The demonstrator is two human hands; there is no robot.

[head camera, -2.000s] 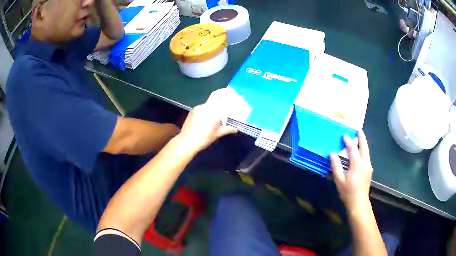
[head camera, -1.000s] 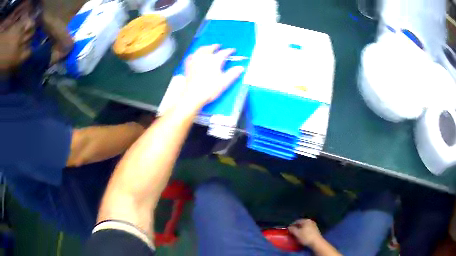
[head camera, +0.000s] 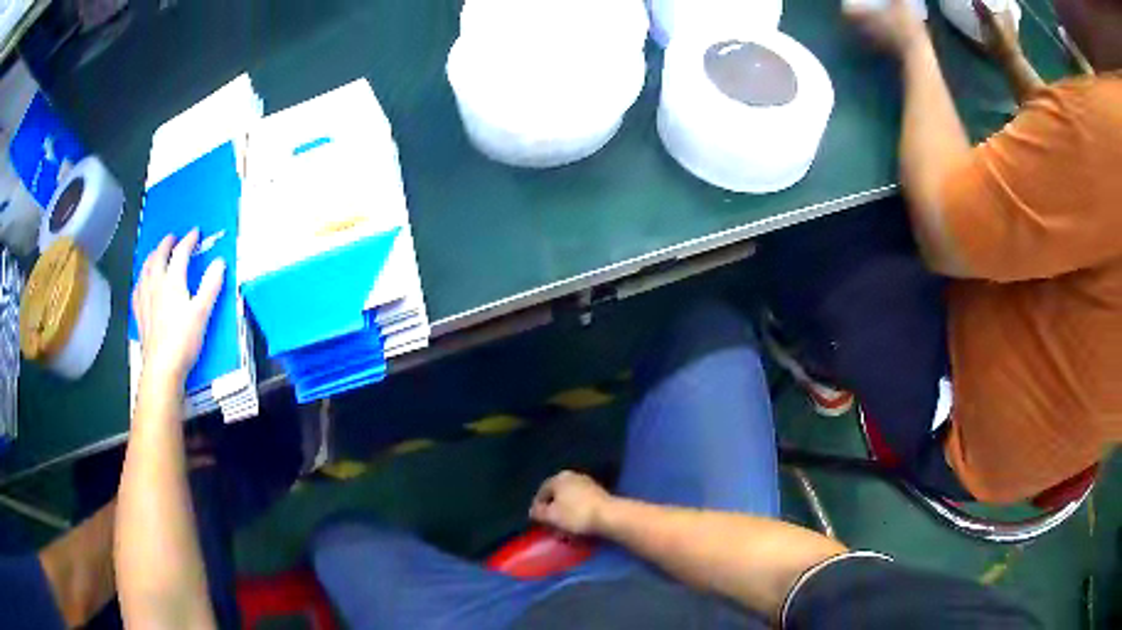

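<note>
Two side-by-side stacks of flat printed cartons lie at the bench edge on the left. My left hand [head camera: 172, 302] rests with spread fingers on the blue panel of the left stack [head camera: 209, 185]. The right stack [head camera: 308, 185] shows a white panel on top, with blue flaps [head camera: 322, 308] sticking out over the bench edge. My right hand [head camera: 572, 502] is low between my legs, fingers curled, against the front of a red stool [head camera: 539, 554]. Whether it grips the stool cannot be told.
Large white tub [head camera: 548, 80] and white unit with dark centre [head camera: 746, 111] stand right of the stacks. A wood-grain-topped unit [head camera: 55, 295] and a dark-centred unit [head camera: 84, 207] stand far left. A person in orange [head camera: 1034, 185] sits at right; another person's arm shows lower left.
The view has swung right, so the stacks now appear further left and the person in orange is in view. My left hand stays on the left stack. My right hand, earlier on the right stack, has come down.
</note>
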